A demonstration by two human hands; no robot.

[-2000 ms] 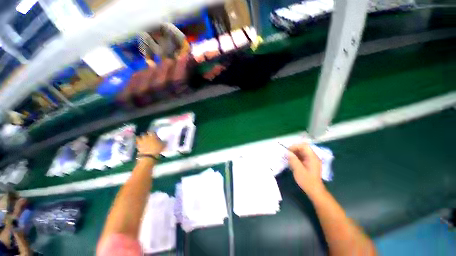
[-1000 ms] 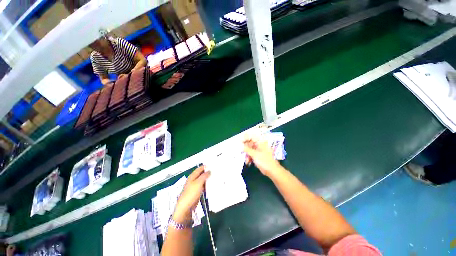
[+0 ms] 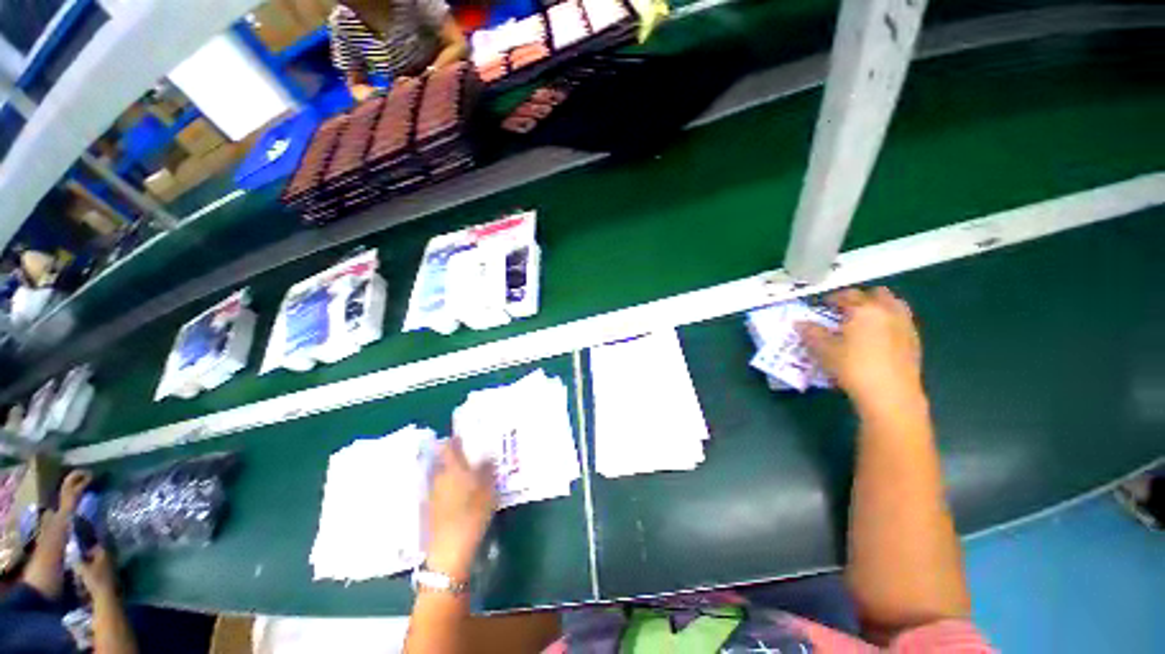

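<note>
My right hand point(image 3: 869, 339) is on the small pile of insert cards point(image 3: 782, 348) beside the foot of the white post; its fingertips touch the cards. My left hand point(image 3: 460, 498) is between two paper piles, its fingers blurred; I cannot tell whether it holds a sheet. The left-hand paper pile point(image 3: 368, 505) is thick and loose. A pile with cards or printed sheets on top point(image 3: 521, 441) lies right of my left hand. A squared leaflet pile point(image 3: 647, 406) lies further right, by the bench seam.
Inner packing trays point(image 3: 475, 275) stand in a row on the green belt behind the white rail point(image 3: 549, 342). The white frame post point(image 3: 853, 141) rises at the right. Shiny bagged accessories point(image 3: 169, 501) and another worker's hands point(image 3: 79, 530) are far left. Black component trays point(image 3: 383, 141) stand across the line.
My left hand has left the leaflet pile and moved left to the other piles. My right hand is still at the cards. The camera view has shifted, and the large sheets at right are out of view.
</note>
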